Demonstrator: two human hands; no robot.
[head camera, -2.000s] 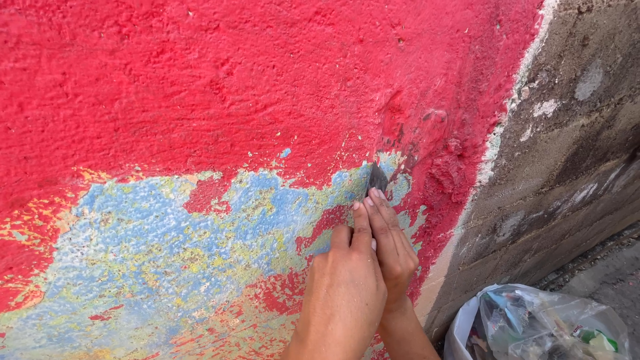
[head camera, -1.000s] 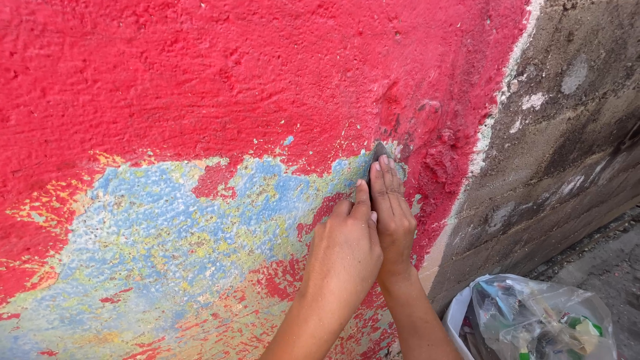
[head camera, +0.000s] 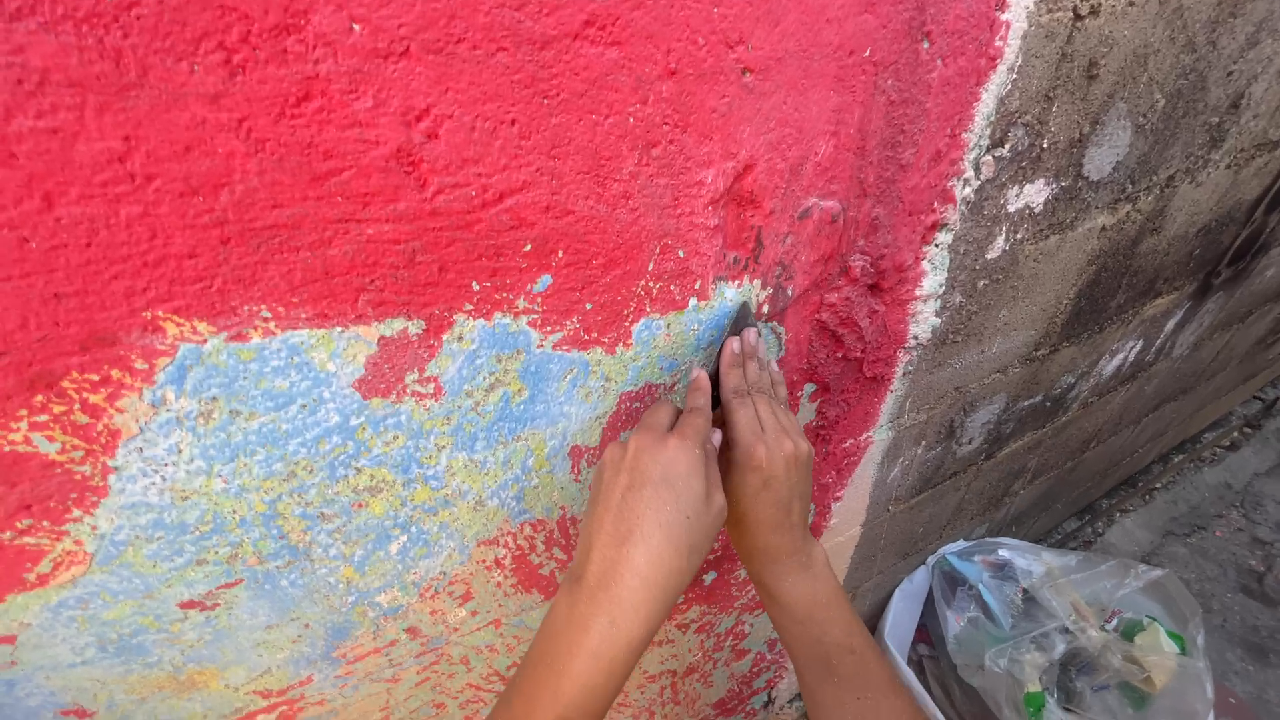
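A rough wall coated in red paint has a large stripped area of light blue and yellow older paint. A thin dark metal blade, perhaps a scraper, rests against the wall at the upper right tip of that area. My left hand is closed around the tool from the left, its index finger pointing up along it. My right hand lies against the tool from the right, fingertips pressed on the blade just below its tip. The handle is hidden by both hands.
To the right, past a whitish ragged paint edge, runs a bare grey-brown block wall. At its foot, bottom right, a clear plastic bag holds mixed litter. Rough grey ground lies beyond the bag.
Both hands stay together on the tool at the upper right end of the stripped area. The view has shifted slightly.
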